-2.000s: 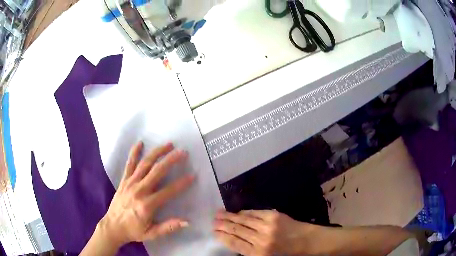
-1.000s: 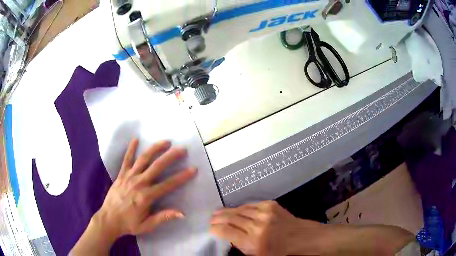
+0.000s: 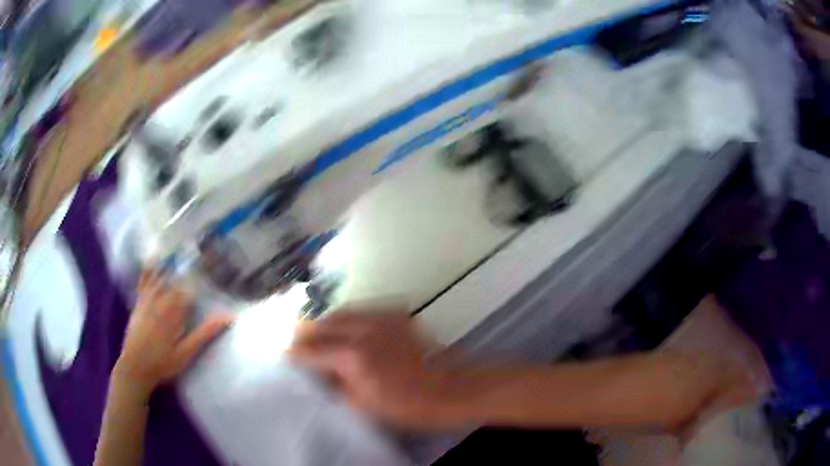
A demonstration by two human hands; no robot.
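The view is blurred. A white or pale-lilac panel [image 3: 273, 414] lies over a purple panel [image 3: 77, 391] at the left, its upper part beside the needle area. My left hand [image 3: 156, 335] lies on the panels left of the needle area, thumb apart from the fingers, holding nothing that I can see. My right hand [image 3: 369, 359] is at the white panel's right edge, just below the presser foot area. Its fingertips are blurred, so I cannot tell whether they pinch the fabric. The sewing machine head [image 3: 391, 118] is above both hands.
Black-handled scissors [image 3: 521, 177] lie on the machine bed right of the needle area. A grey strip [image 3: 582, 246] runs along the table's front edge. Light fabric [image 3: 719, 105] hangs at the upper right. Purple fabric [image 3: 783, 264] is at the far right.
The view has tilted and shifted, showing more of the machine. Both hands have moved up close to the needle area, with the white panel farther under the machine head.
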